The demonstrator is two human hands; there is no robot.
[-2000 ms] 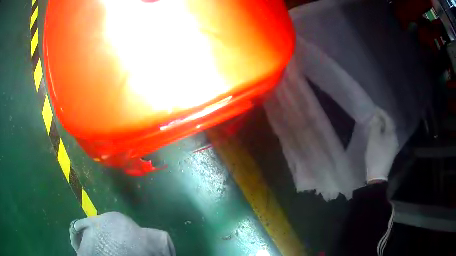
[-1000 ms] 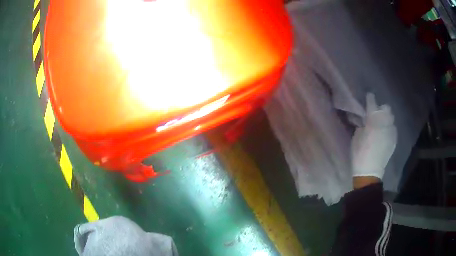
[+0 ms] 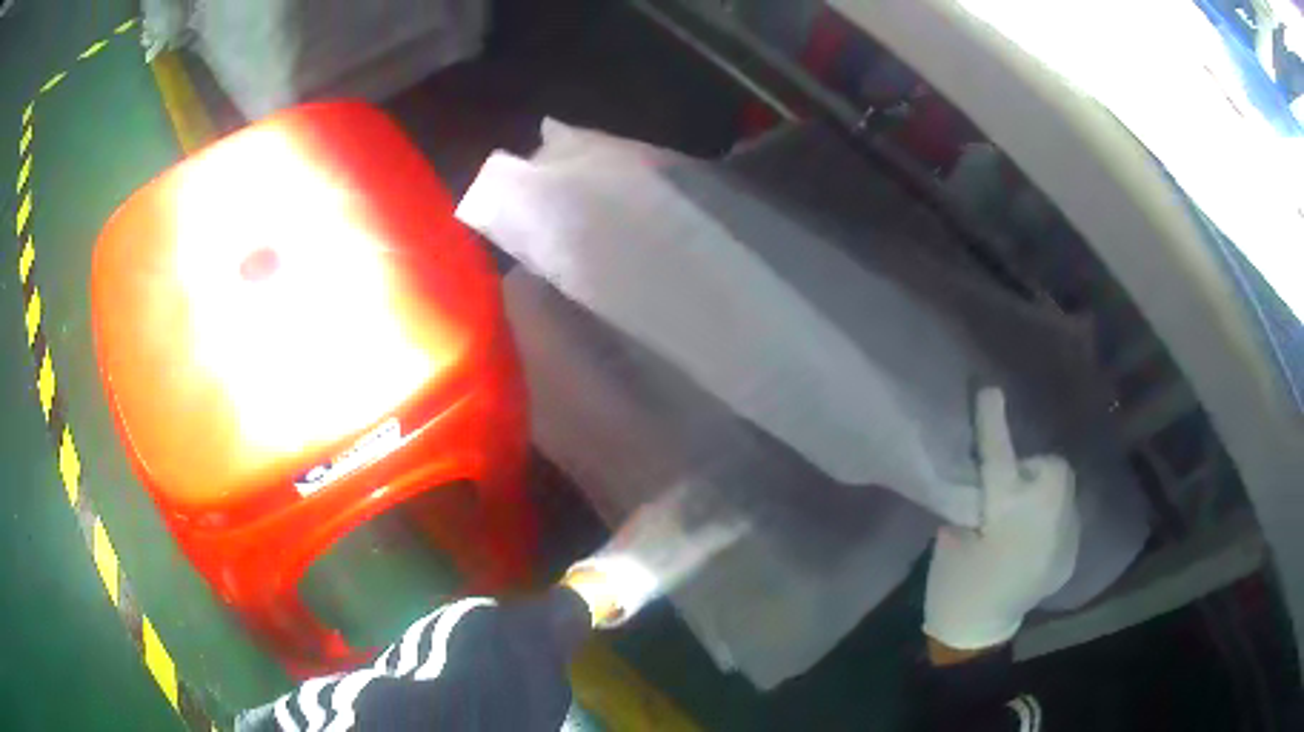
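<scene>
White liner cloths [image 3: 744, 329] lie in a loose, overlapping pile beside the stool, partly in shadow. The upper one is folded, with a bright strip running from upper left to lower right. My right hand [image 3: 1005, 551], in a white glove, is at that strip's lower right end. Its index finger points up over the cloth and its other fingers close at the cloth's edge. My left hand [image 3: 658, 558], also gloved, is over the pile's lower left part. It is motion-blurred, so its fingers and any hold are unclear.
A red plastic stool [image 3: 286, 315] stands at the left on the green floor, inside yellow-black tape [image 3: 100, 558]. A pale wrapped or cloth-covered block [image 3: 343, 50] is at the top left. The bench's pale curved edge [image 3: 1087, 172] runs down the right, with dark frame bars beneath.
The view has shifted, showing the whole stool seat and the bench edge. My left hand has come from the lower left to the cloths. The upper cloth now shows a broad bright fold.
</scene>
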